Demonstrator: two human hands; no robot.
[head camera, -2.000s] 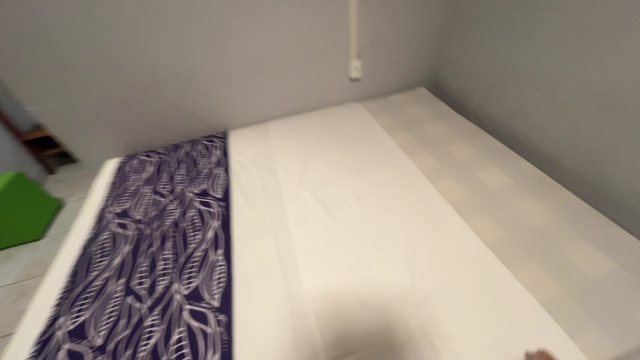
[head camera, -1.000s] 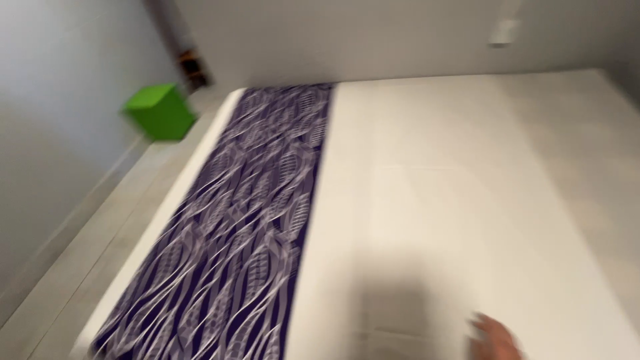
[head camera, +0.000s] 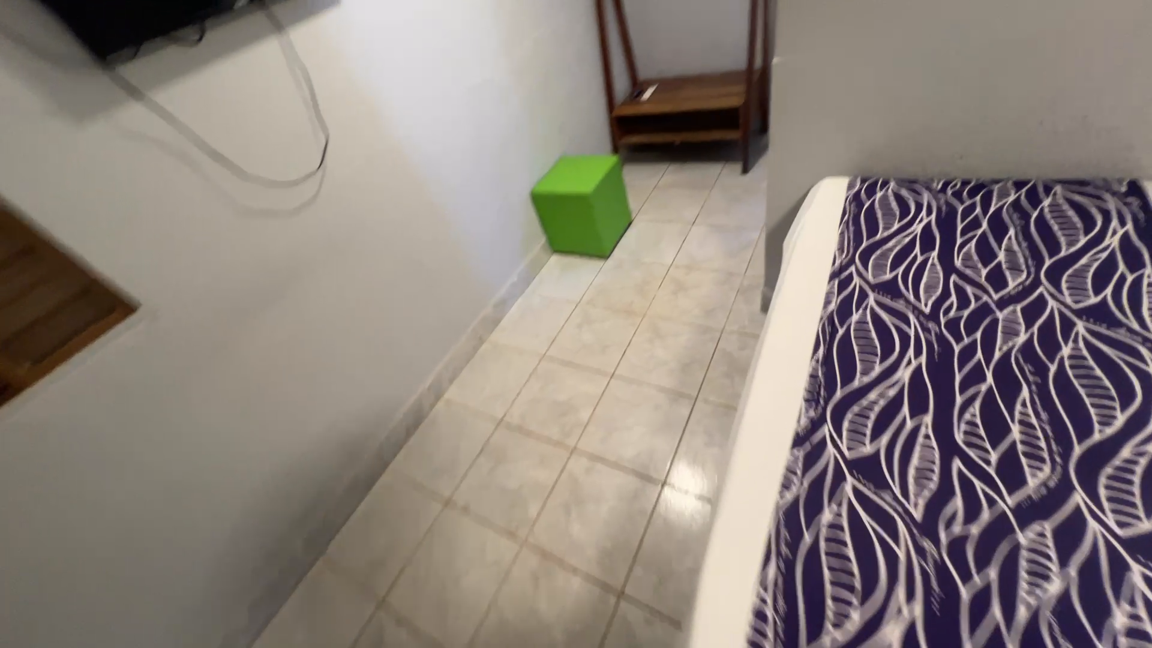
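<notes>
Neither my left hand nor my right hand shows in the head view. On the right, a bed with a white sheet (head camera: 751, 450) stands against the grey wall. Across it lies a dark purple bed runner (head camera: 972, 405) with a white leaf pattern, lying flat, with a strip of white sheet along its left side. The rest of the bed is cut off by the frame's right edge.
A bright green cube stool (head camera: 580, 207) stands on the tiled floor (head camera: 558, 450) by the left wall. Behind it is a wooden rack with a shelf (head camera: 688, 94). A dark screen (head camera: 135, 22) with a hanging cable (head camera: 243, 171) is at upper left, above a wooden-framed opening (head camera: 54, 306).
The view has swung far to the left, from the bed to the floor and the left wall. A hand seen at the lower right one second ago is out of view.
</notes>
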